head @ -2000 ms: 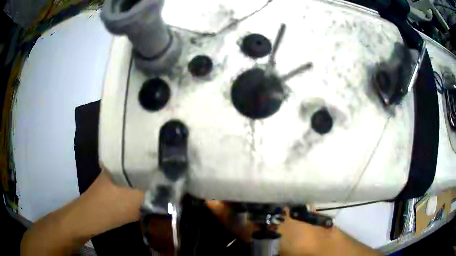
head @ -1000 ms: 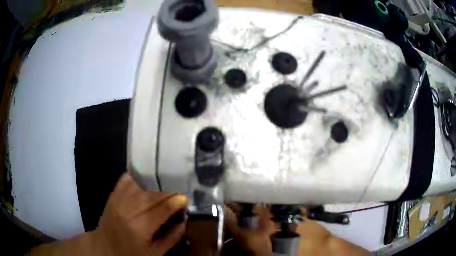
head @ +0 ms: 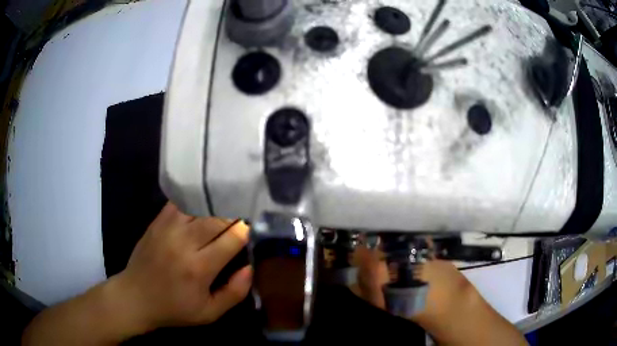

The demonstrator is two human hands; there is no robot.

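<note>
A white sewing machine head (head: 365, 162) fills the middle and hides the needle area. A dark fabric panel (head: 132, 176) lies on the white table left of and below the head. My left hand (head: 183, 270) rests on the fabric, fingers bent, its fingertips lit yellowish beside the shiny take-up lever guard (head: 283, 284). Whether it pinches the cloth is hidden. My right hand (head: 399, 284) is partly hidden behind the grey tension knob (head: 406, 296) and the head; its fingers do not show clearly.
The white table (head: 61, 162) curves around at left. A wide black strap (head: 590, 149) wraps the machine arm. A clear packet (head: 558, 260) and tan cardboard (head: 587, 267) lie at right. Dark items stand behind the machine at top right.
The machine head sits higher in the picture than before, so more fabric and my left hand show. My left hand has moved from beside the head's lower left corner towards the guard.
</note>
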